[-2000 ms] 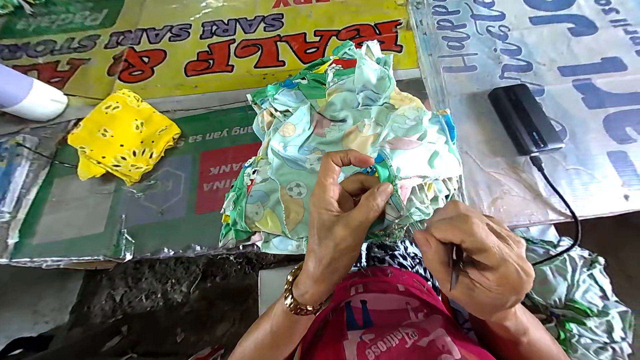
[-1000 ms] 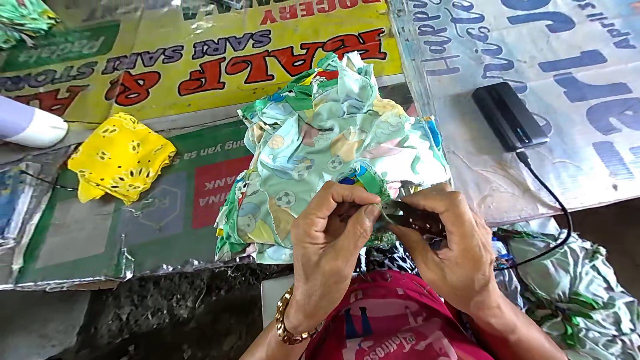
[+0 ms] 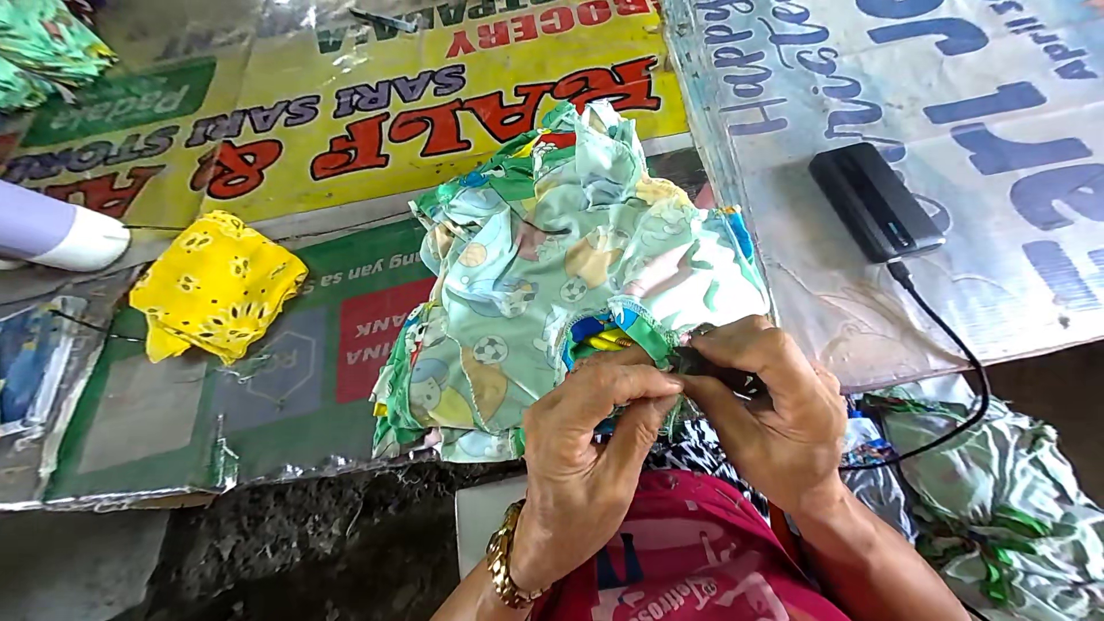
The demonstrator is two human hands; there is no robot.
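A stack of pale green printed fabric garments [image 3: 517, 319] lies at the table's near edge, its seams and green trim showing. My left hand [image 3: 595, 448], with a gold-coloured watch or bracelet at the wrist, pinches the green trim [image 3: 649, 335] near the stack's lower right. Close beside it, my right hand [image 3: 776, 414] pinches the same edge between thumb and forefinger. The fingertips of both hands nearly meet. Something dark shows under the right fingers; I cannot tell what it is.
A yellow patterned cloth [image 3: 216, 289] and a white and lilac object [image 3: 60, 228] lie left. A black power bank [image 3: 875, 203] with a cable [image 3: 957, 332] rests right. Bundled fabric [image 3: 1009, 492] sits below the table's right side; more green fabric [image 3: 47, 47] lies at the far left.
My right hand was lower and apart from the left two seconds ago; it has moved up beside it, to the trim.
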